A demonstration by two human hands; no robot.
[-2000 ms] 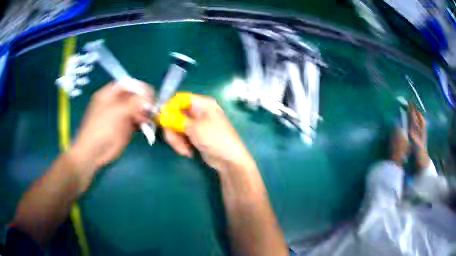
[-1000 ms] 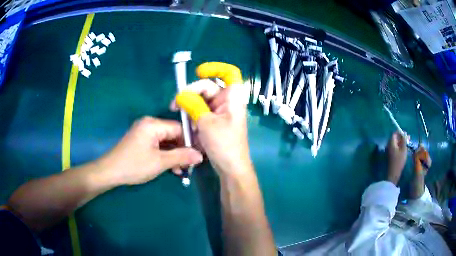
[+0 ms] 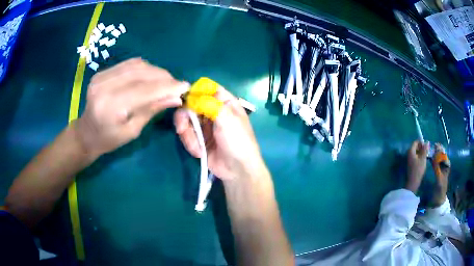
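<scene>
My right hand (image 3: 221,127), with yellow-orange finger cots on thumb and forefinger, grips a white cable assembly (image 3: 201,166). Its strip hangs down below the hand to a white end. A white end piece also sticks out at the hand's right side. My left hand (image 3: 127,104) is pinched at the right hand's fingertips, around a small whitish and dark piece too small and blurred to name surely. Small white connector housings (image 3: 106,41) lie in a loose heap by the yellow line at upper left.
A pile of wire harnesses (image 3: 317,83) lies right of centre on the green worktop (image 3: 145,223). A metal rail (image 3: 358,39) edges the back. A co-worker's hands (image 3: 429,158) and white sleeves are at right. Blue bins show at the left and right edges.
The harness has swung from upright above the hands to hanging below my right hand. My left hand has moved up from its lower end to the right fingertips. The view has shifted slightly.
</scene>
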